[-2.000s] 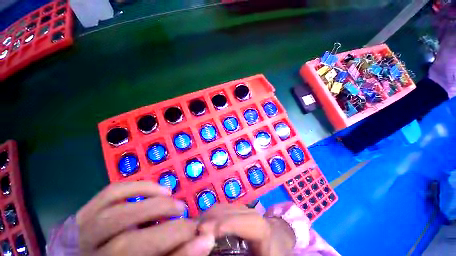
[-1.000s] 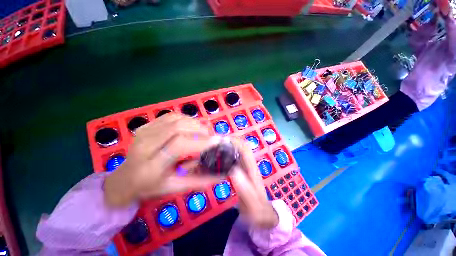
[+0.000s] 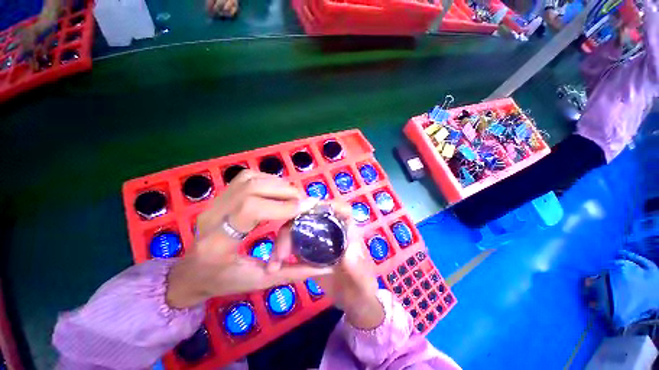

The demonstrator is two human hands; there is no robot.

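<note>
My left hand (image 3: pixel 238 238) and my right hand (image 3: pixel 352 267) hold one round watch head (image 3: pixel 319 238) between their fingers, raised above the tray. Its dark glossy face with a shiny metal rim is turned toward me. A ring is on a finger of my left hand. The red compartment tray (image 3: pixel 160 178) lies below. Its far row holds dark-faced units and the other rows mostly units with blue film. My hands hide its middle. A dark unit (image 3: pixel 194 344) sits in the near left corner pocket.
A small-parts tray (image 3: pixel 421 290) lies at the main tray's near right corner. A red bin of binder clips (image 3: pixel 453 186) and a small black box (image 3: pixel 410 164) are at right, beside a person's sleeve (image 3: pixel 620 101). Other red trays (image 3: pixel 368 16) stand at the back; another person's hand reaches over the far left tray (image 3: pixel 85 58).
Both hands have moved up and away from the tray's near edge with the watch head, whose dark face now shows clearly. A hand has appeared over the far left tray.
</note>
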